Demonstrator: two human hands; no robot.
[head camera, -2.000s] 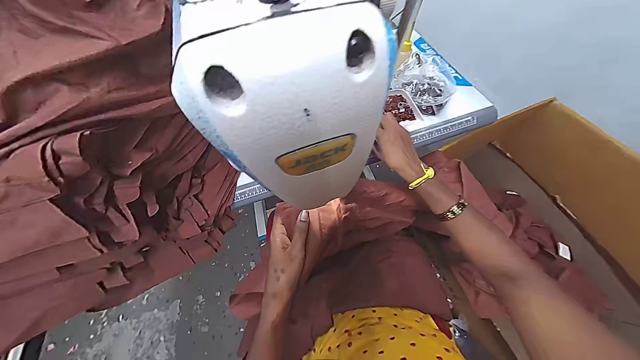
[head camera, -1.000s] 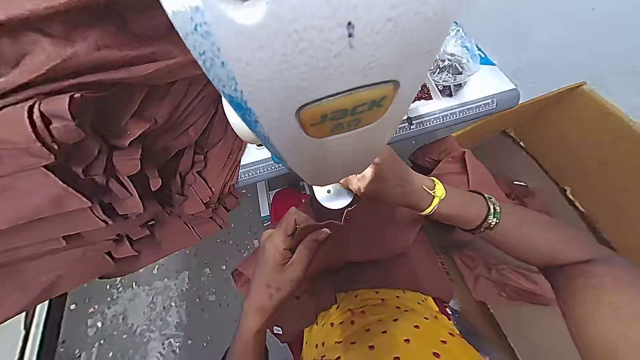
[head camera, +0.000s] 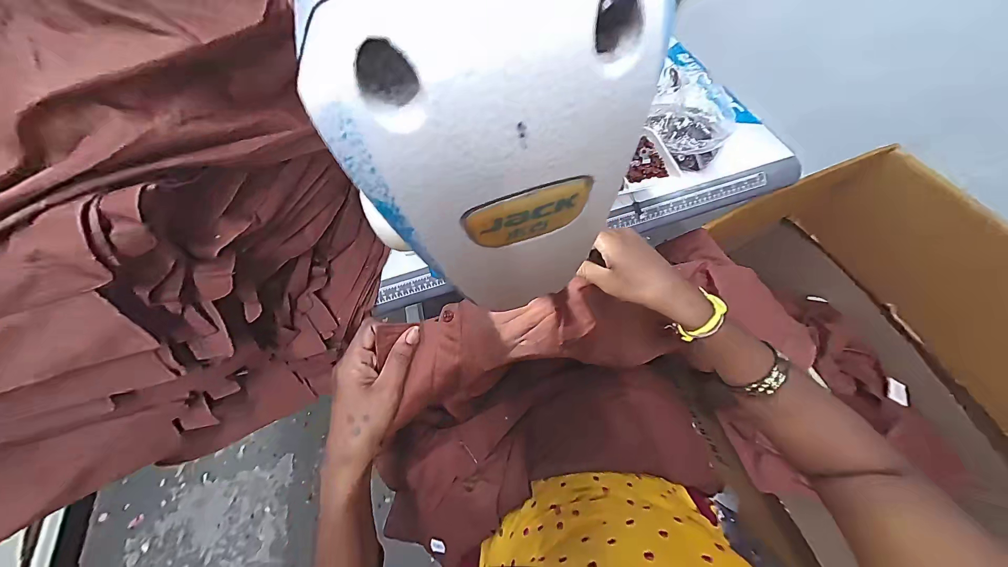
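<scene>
A white Jack sewing machine head (head camera: 488, 150) fills the upper middle and hides the needle area behind it. Under its lower end a reddish-brown garment (head camera: 472, 346) is stretched between my hands and hangs down over my lap. My left hand (head camera: 378, 370) pinches the cloth at the left, thumb on top, near a small dark red button (head camera: 448, 316). At the right, beside the machine head, my right hand (head camera: 630, 268) grips the gathered cloth, its fingertips partly hidden. A small white tag (head camera: 437, 545) shows on the hanging cloth.
Stacked reddish-brown garments (head camera: 181, 299) fill the left side. On the white machine table (head camera: 748, 161) are a tray of dark red buttons (head camera: 647, 163) and a clear plastic bag (head camera: 689, 118). A cardboard box (head camera: 906, 260) with brown cloth stands at the right. The speckled floor (head camera: 213, 496) shows below.
My hands, close together under the machine head one second ago, are now farther apart with the cloth stretched between them. The view has shifted.
</scene>
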